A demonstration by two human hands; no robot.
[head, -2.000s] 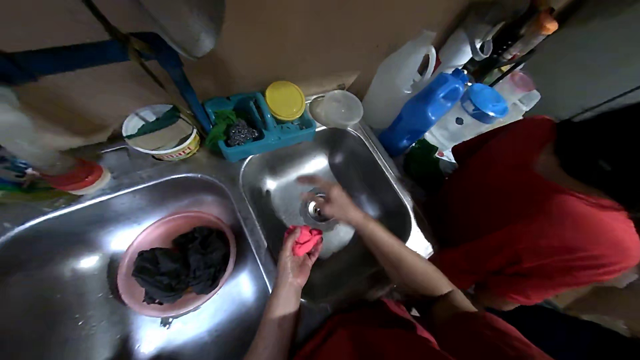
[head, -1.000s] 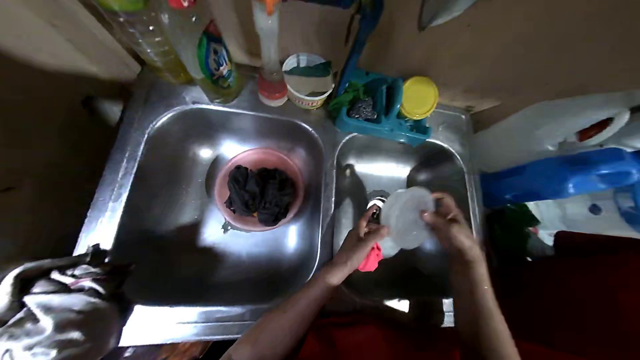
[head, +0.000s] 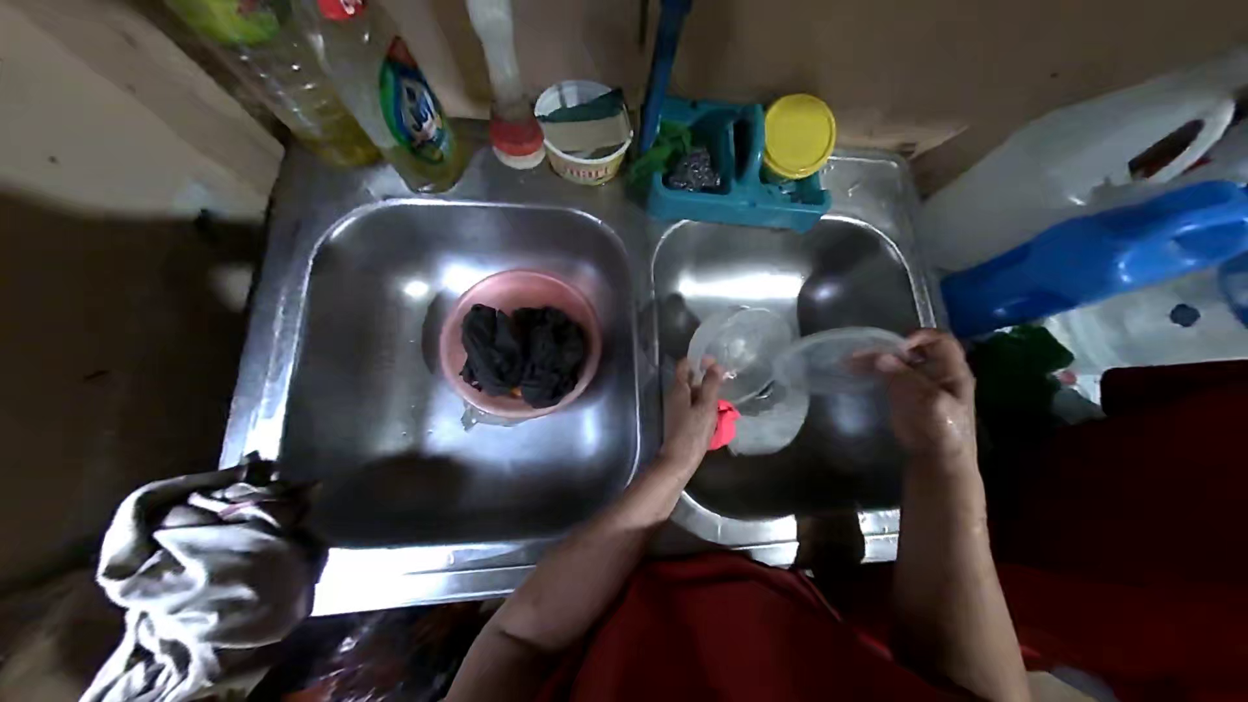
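My left hand (head: pixel 694 414) is over the right basin of the steel sink (head: pixel 639 322), with a red cloth (head: pixel 722 426) at its palm and its fingers on a clear plastic container (head: pixel 743 341). My right hand (head: pixel 931 395) pinches the edge of a translucent round lid (head: pixel 843 351), held tilted just right of the container. Whether lid and container touch, I cannot tell. Beneath them, a pale round patch (head: pixel 770 429) shows in the basin, partly hidden. The left basin holds a pink plastic bowl (head: pixel 522 283) with wet black cloth (head: pixel 524 353) in it.
Behind the basins stand a dish soap bottle (head: pixel 419 127), a white tub (head: pixel 583 156) and a teal caddy (head: pixel 741 200) with a yellow-lidded jar (head: pixel 799 136). A blue plastic jug (head: pixel 1092 258) lies at the right. Crumpled grey cloth (head: pixel 210 565) hangs at the front left corner.
The right hand was empty over the drain; a second ago it held the lid, which has since moved right, off the container. The red cloth stays with the left hand. The view has swung left.
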